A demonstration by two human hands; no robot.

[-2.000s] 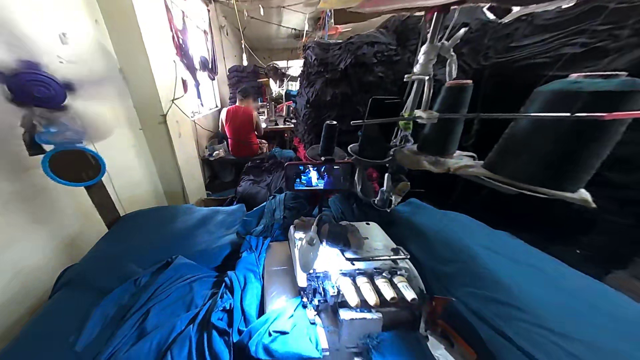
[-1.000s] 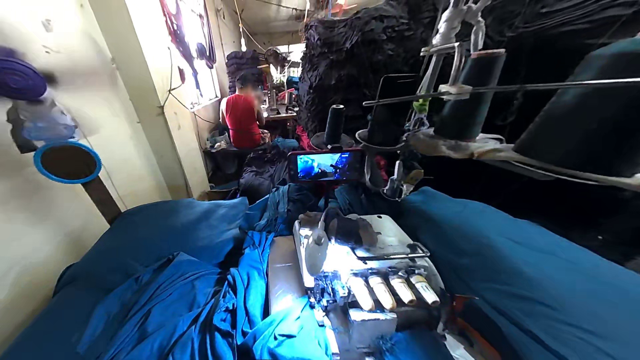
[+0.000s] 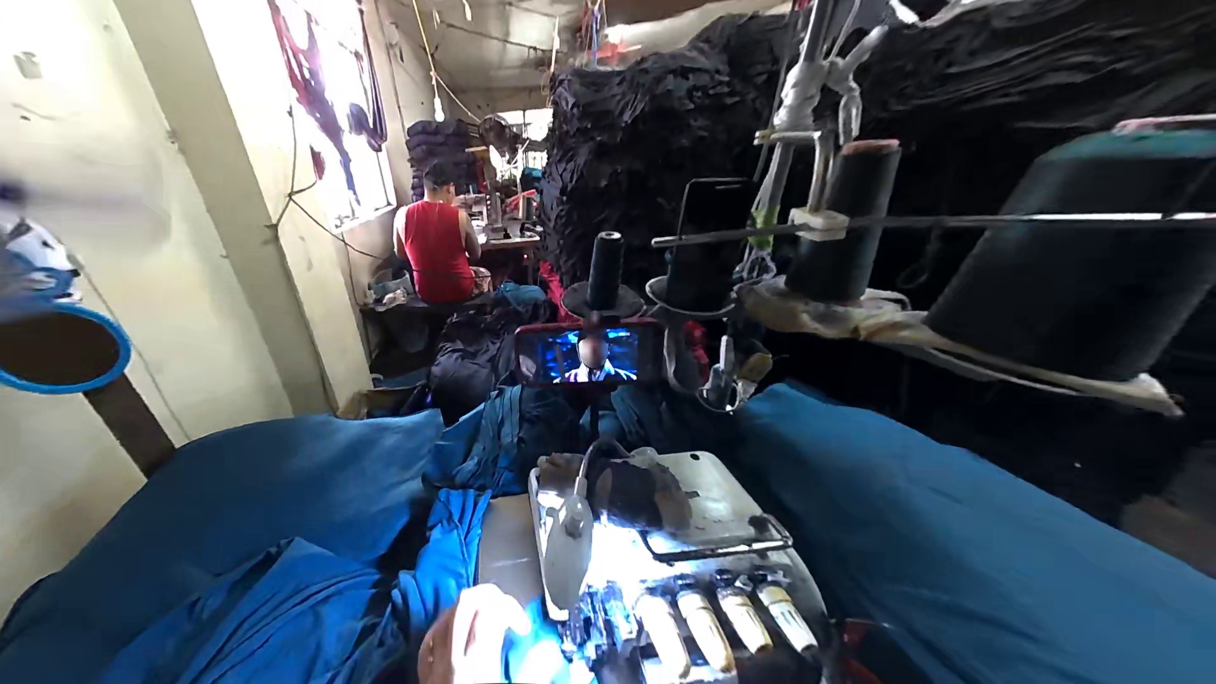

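My left hand (image 3: 475, 632) shows at the bottom edge, pale under the lamp light, on the bright blue cloth (image 3: 543, 646) left of the needle area. Its fingers are partly cut off by the frame, so whether it grips the cloth cannot be told. Beside it stands a white overlock sewing machine (image 3: 703, 494) with several thread tension dials (image 3: 703, 632) along its front. A small lamp (image 3: 570, 551) on a bent neck lights the needle area. My right hand is out of view.
Blue fabric is heaped at left (image 3: 285, 475) and right (image 3: 912, 494). A phone (image 3: 591, 353) stands behind the machine. Large dark thread cones (image 3: 1073, 256) sit on a stand at right. A person in a red top (image 3: 437, 242) sits farther back. Dark cloth piles (image 3: 665, 123) rise behind.
My left hand has come into view at the bottom, beside the needle area; neither earlier frame shows it.
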